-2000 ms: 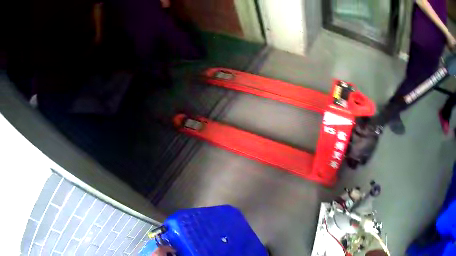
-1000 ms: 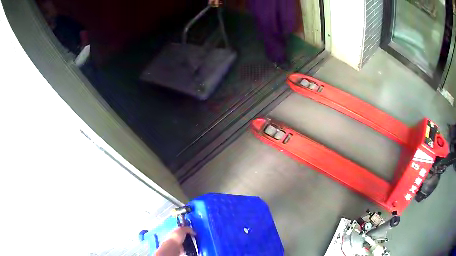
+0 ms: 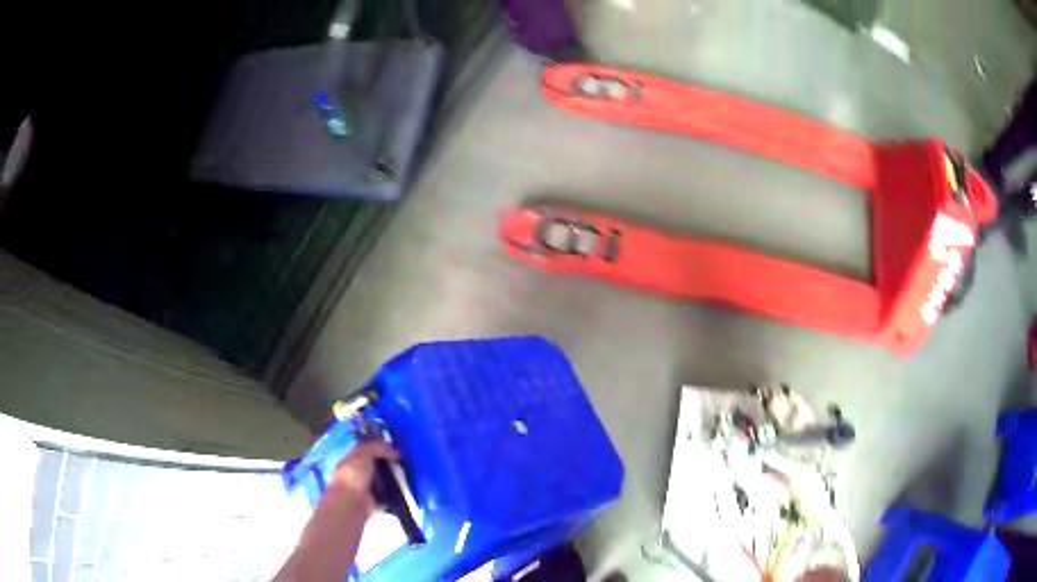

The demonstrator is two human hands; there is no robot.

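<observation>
My left hand (image 3: 362, 468) grips a bright blue plastic stool (image 3: 500, 432) at its side opening, at the bottom left. A dark bar-like piece shows at the fingers, and a brass-coloured fitting (image 3: 355, 405) is just above them. The pump unit, with metal fittings and pale yellow hose on a flat white plate (image 3: 694, 466), is at the bottom right of centre. A blurred brownish patch at its lower edge is cut off by the frame; I cannot tell whether it is my right hand.
A red pallet jack (image 3: 728, 273) stands ahead, forks pointing left towards the dark elevator. A grey flat platform (image 3: 273, 125) with a small blue item is inside. More blue stools (image 3: 932, 551) are at the lower right. A purple-clothed leg (image 3: 544, 25) is near the fork tip. A wall curves at left.
The view has turned and shifted. The platform in the elevator appears nearer the doorway, its handle mostly out of view. More of my left forearm, the blue stool and the pump unit shows.
</observation>
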